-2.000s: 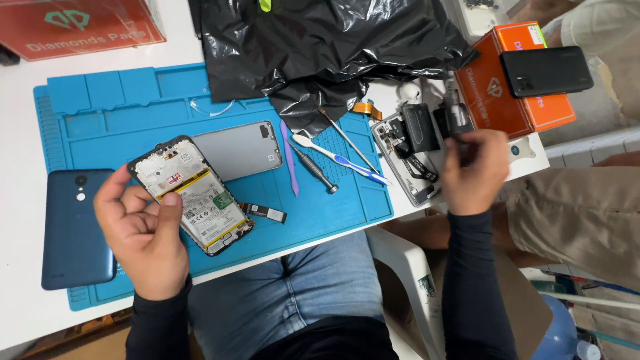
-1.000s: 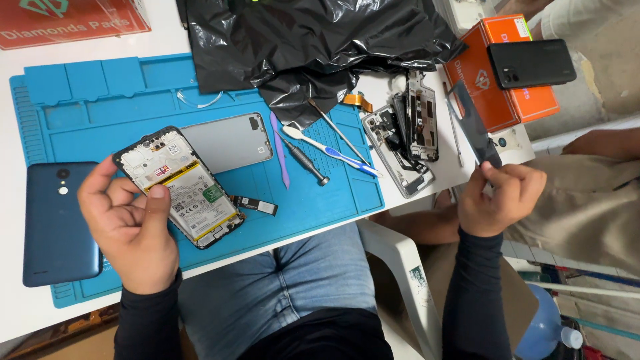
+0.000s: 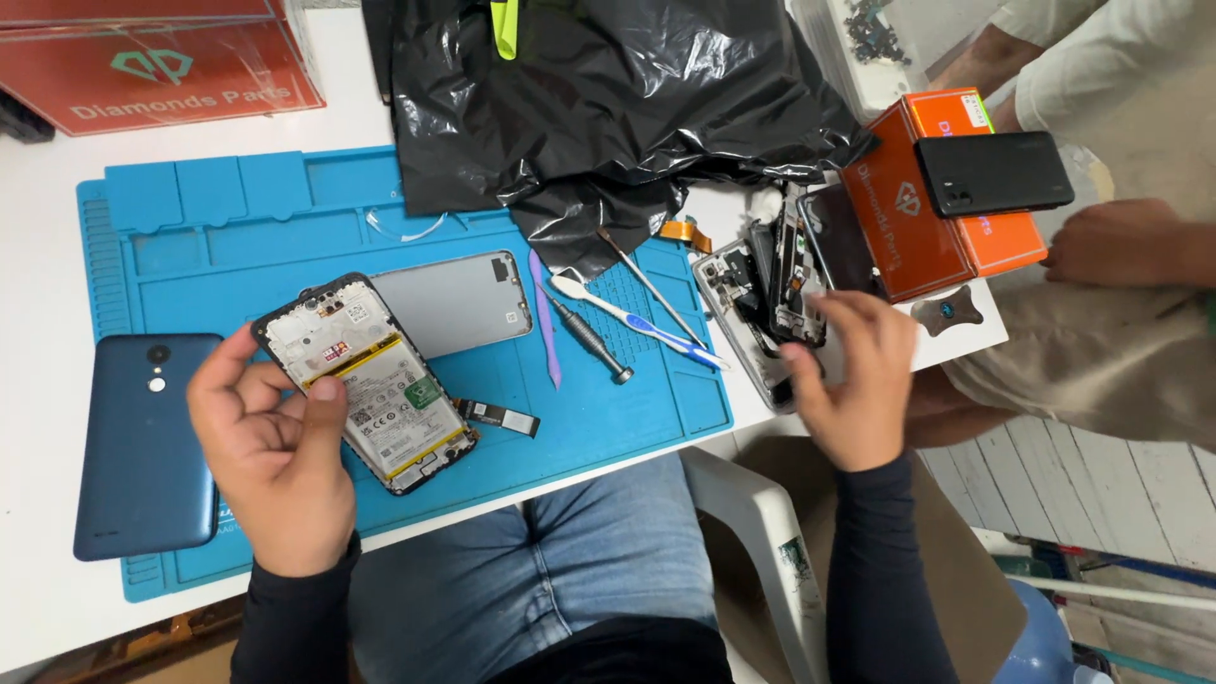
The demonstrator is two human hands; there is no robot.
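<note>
My left hand (image 3: 285, 446) grips an opened phone frame (image 3: 370, 380) with its battery showing, tilted over the blue repair mat (image 3: 627, 408). From the frame's lower right side a flex cable (image 3: 499, 416) sticks out. Partly behind the frame lies a grey phone back panel (image 3: 451, 304). My right hand (image 3: 850, 380), fingers apart, hovers at the edge of several disassembled phone parts (image 3: 793, 294); whether the fingertips touch them I cannot tell. A purple plastic pry tool (image 3: 546, 328), a precision screwdriver (image 3: 591, 342), a white and blue toothbrush (image 3: 646, 325) and a thin metal tool (image 3: 654, 290) lie on the mat.
A blue phone back cover (image 3: 147, 446) overlaps the mat's left edge. Black plastic bags (image 3: 608, 95) cover its top. Orange boxes (image 3: 893, 218) stand at the right, a black phone (image 3: 993, 173) on them. Another person's hand (image 3: 1126, 242) is beyond. A white chair armrest (image 3: 760, 532) borders the table.
My right hand has let go of the dark flat piece it held one second ago and moved left to the disassembled parts. A dark panel now lies beside the orange box. My left hand still holds the phone frame.
</note>
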